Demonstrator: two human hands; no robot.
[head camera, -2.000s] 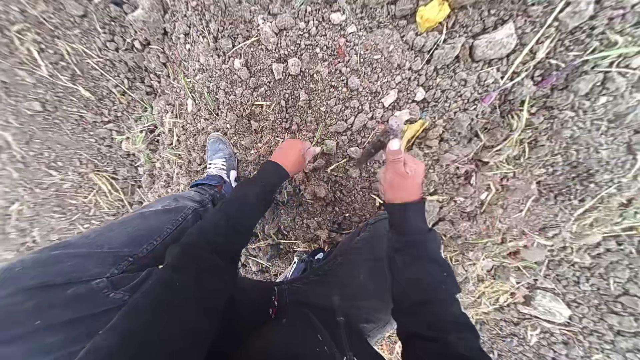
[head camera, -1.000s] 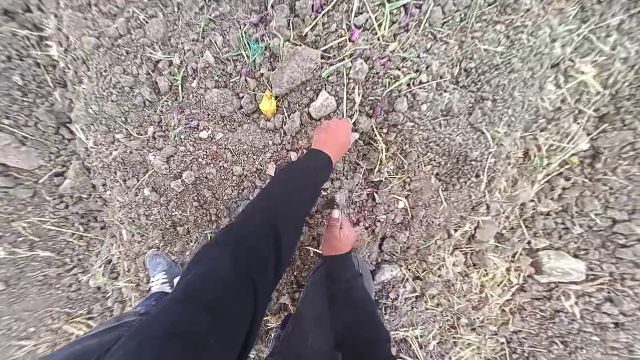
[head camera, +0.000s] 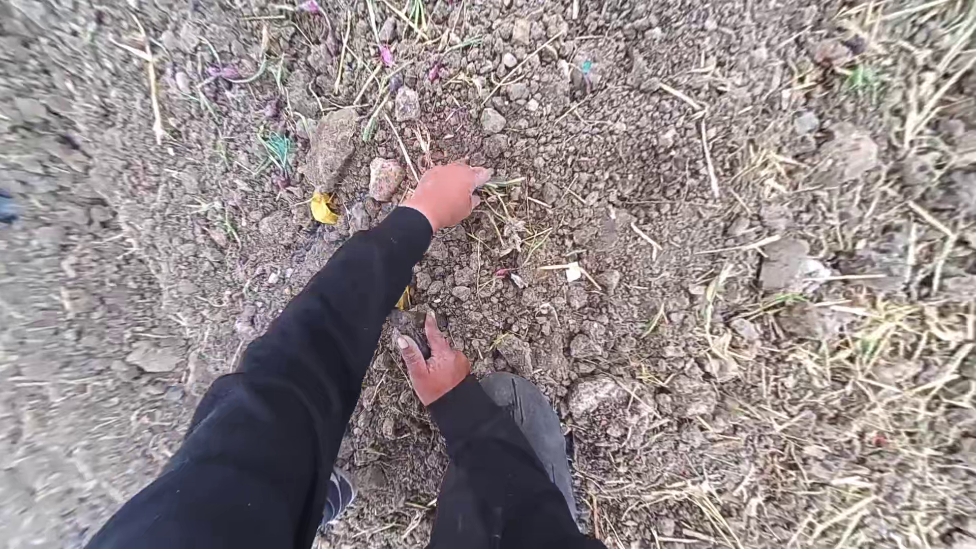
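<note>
My left hand (head camera: 446, 196) reaches down at the upper middle, its fingertips at a tuft of thin green and dry stalks (head camera: 507, 183) on the cloddy soil. Whether the fingers close on the stalks cannot be told. Lower down, near my knee, my right hand (head camera: 435, 366) has thumb and a finger spread around a dark clod or stone (head camera: 414, 328); whether it is gripped is unclear. A bit of yellow (head camera: 403, 299) shows just above it, partly behind my left sleeve.
A reddish stone (head camera: 386, 178), a larger flat rock (head camera: 332, 149) and a yellow petal or leaf (head camera: 323, 208) lie left of my left hand. Purple-tipped scraps and green stalks are above. Dry straw (head camera: 877, 335) covers the right side. My shoe (head camera: 337, 497) is at the bottom.
Two seconds ago my hands were side by side, the right one with a dark object. Now my left hand is farther forward, above my right. The view has shifted a lot.
</note>
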